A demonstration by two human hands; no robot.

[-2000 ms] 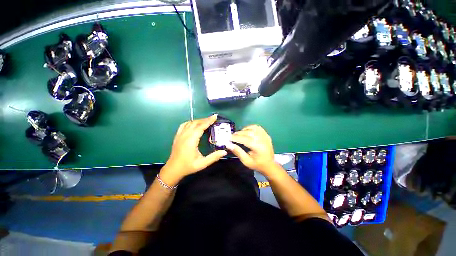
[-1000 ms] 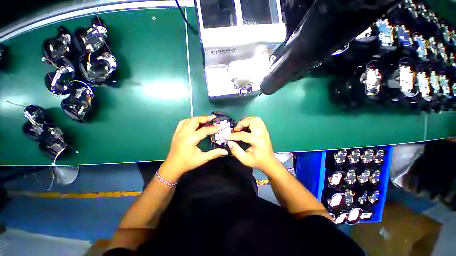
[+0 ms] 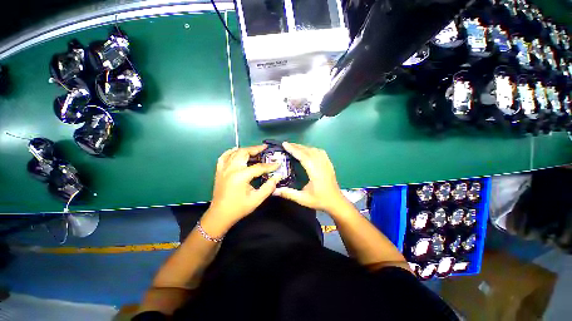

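A round black housing (image 3: 273,147) with a pale silver inner plate (image 3: 281,164) sits between my hands at the bench's front edge, plate facing up. My left hand (image 3: 239,185) holds it from the left, with fingertips and thumb on the plate's left side. My right hand (image 3: 313,177) is around its right side, index finger at the top and thumb at the bottom. The fingers cover parts of the housing's rim. Both hands are bare.
A white-grey screw feeder (image 3: 295,56) stands behind the hands, with a black screwdriver (image 3: 360,69) slanting over its right side. Unfinished units (image 3: 119,88) lie left on the green bench (image 3: 175,157). Assembled units (image 3: 462,96) stand in rows at right. A blue crate (image 3: 394,213) holds units below.
My right fingers have moved off the plate and spread around the housing's right side. My left fingertips have moved onto the plate. The view has shifted slightly.
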